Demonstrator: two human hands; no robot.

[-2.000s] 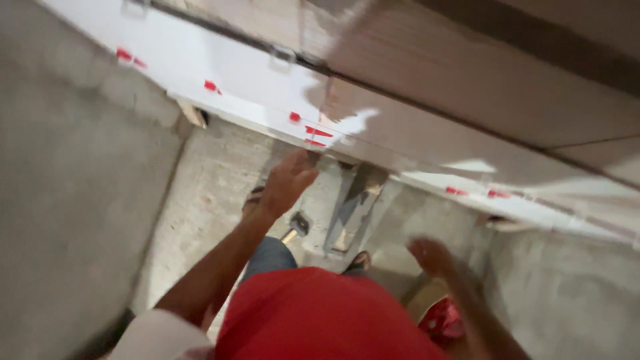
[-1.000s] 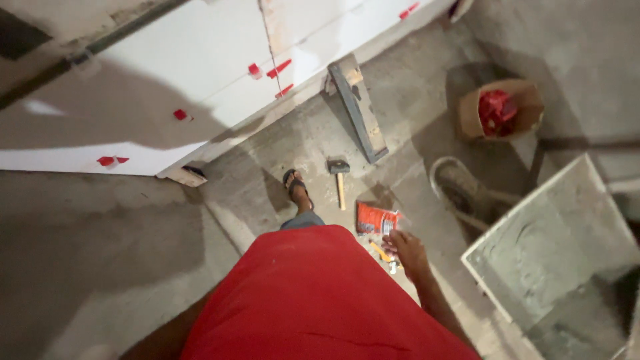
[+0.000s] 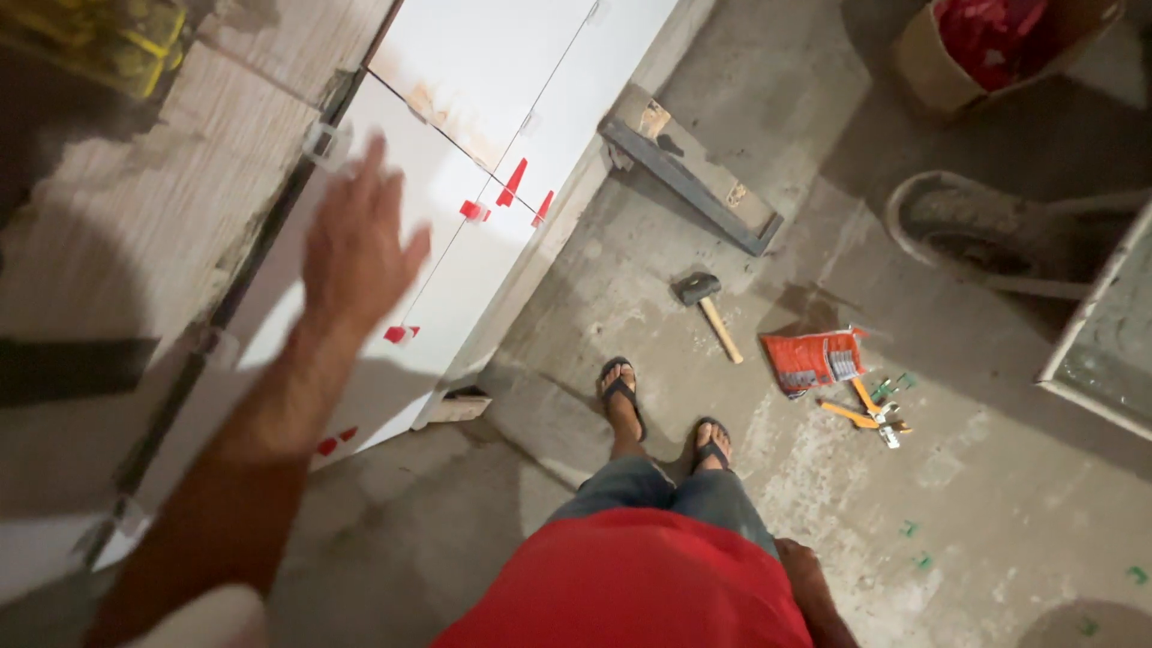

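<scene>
My left hand (image 3: 360, 238), fingers spread and empty, is over the white wall tiles (image 3: 504, 81), near their upper edge. Red tile-leveling wedges (image 3: 510, 183) sit at the tile joints to its right and below it. Of my right hand only a part (image 3: 796, 553) shows beside my shorts at the bottom right; its fingers are hidden. A rubber mallet (image 3: 711, 315) with a wooden handle lies on the concrete floor, left of a red plastic bag (image 3: 814, 358) bearing writing. Orange-handled tile-leveling pliers (image 3: 868, 416) lie just below that bag.
A metal-edged wooden piece (image 3: 693, 171) leans by the tile base. At the right stand a wheelbarrow (image 3: 976, 225) and a mortar tray (image 3: 1093, 333). A cardboard box (image 3: 936, 63) holds red plastic. Green clips (image 3: 922, 560) are scattered on the floor. Wood-look tiles (image 3: 180, 171) are at the left.
My left hand has come into view over the white tiles. My right hand, by the red bag and pliers one second ago, is now beside my shorts. The view has turned toward the tiles.
</scene>
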